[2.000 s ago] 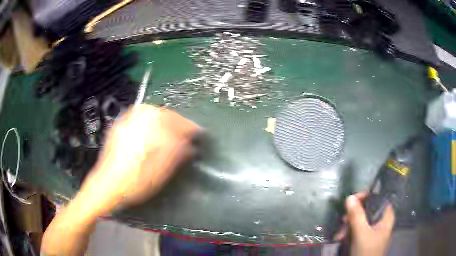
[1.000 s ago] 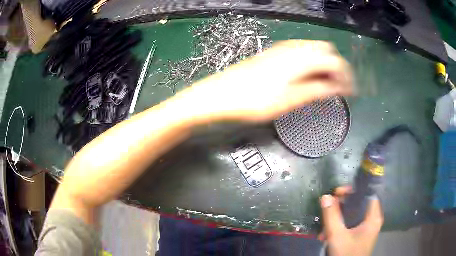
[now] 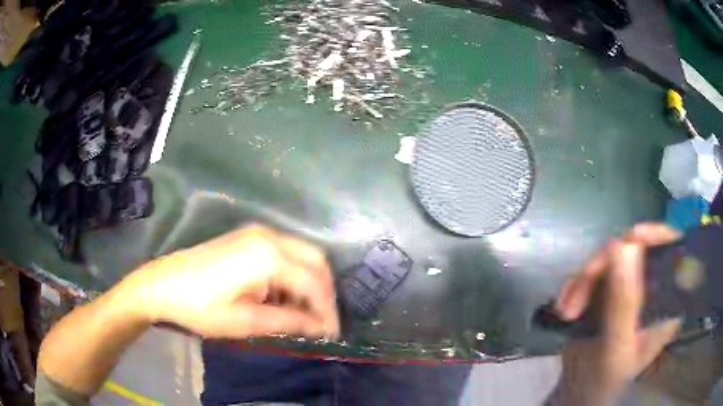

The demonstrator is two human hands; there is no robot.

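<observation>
A flat black plastic housing (image 3: 378,277) lies on the green mat near the front edge, in front of the perforated screw tray (image 3: 472,170). My left hand (image 3: 265,289) is just left of the housing, with its fingers curled down; whether it touches the housing or holds anything small cannot be told. My right hand (image 3: 622,289) is at the lower right, wrapped around the thick black electric screwdriver (image 3: 683,273), which has a round pale sticker; hand and tool are blurred.
A heap of silver metal pieces (image 3: 341,59) lies at the top centre. A heap of black housings (image 3: 95,119) is at the left, with a long silver-white strip (image 3: 174,103) beside it. A pale translucent object (image 3: 688,168), a yellow piece (image 3: 675,103) and a blue box (image 3: 685,212) are at the right.
My left hand has moved from above the screw tray down to the left of the housing. My right hand has moved right with the screwdriver, which has turned. The housing lies at a different angle.
</observation>
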